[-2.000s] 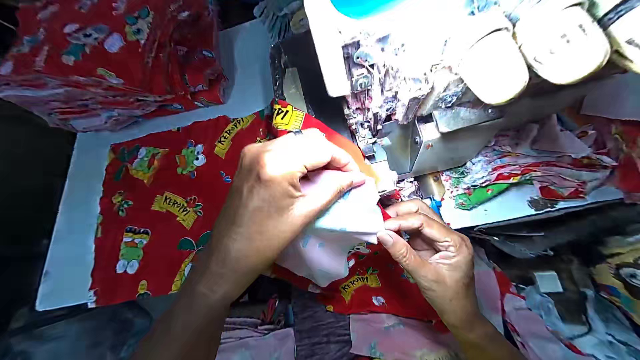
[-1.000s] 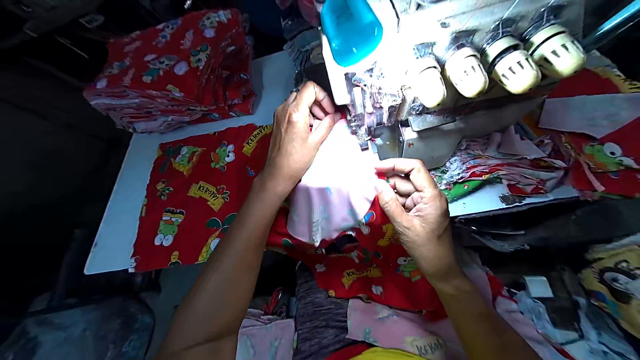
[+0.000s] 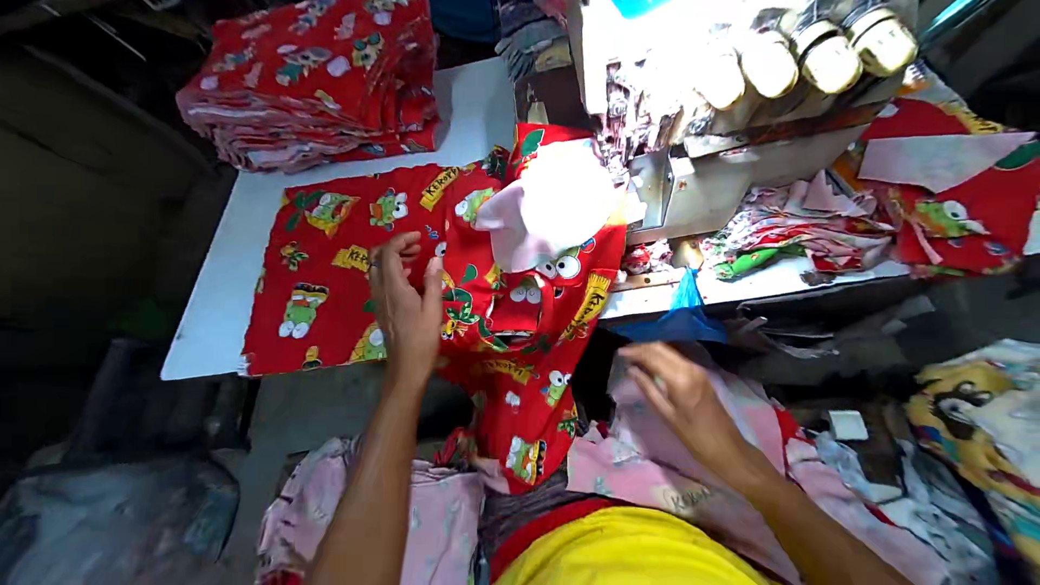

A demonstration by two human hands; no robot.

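Printed red fabric [image 3: 479, 317] lies across the white table and hangs down over its front edge toward my lap. A piece with its pale pink reverse side up [image 3: 520, 219] rests on it, beside the needle area of the sewing machine [image 3: 650, 106]. My left hand [image 3: 406, 284] is over the red fabric with thumb and fingers apart, holding nothing. Above the pink cloth in my lap [image 3: 650, 479] is my right hand [image 3: 670, 386], its fingers loosely curled and slightly blurred; whether anything small is between them cannot be told.
A thick stack of folded red fabric [image 3: 325, 81] stands at the table's back left. Right of the machine lie fabric scraps [image 3: 796, 227] and more red cloth [image 3: 967, 211]. A blue plastic bag [image 3: 686, 313] hangs at the front edge. Pink cloth [image 3: 439, 512] is at lower left.
Both hands have let go of the pale-backed fabric by the machine. My left hand has moved left and down over the red fabric, my right hand down toward my lap.
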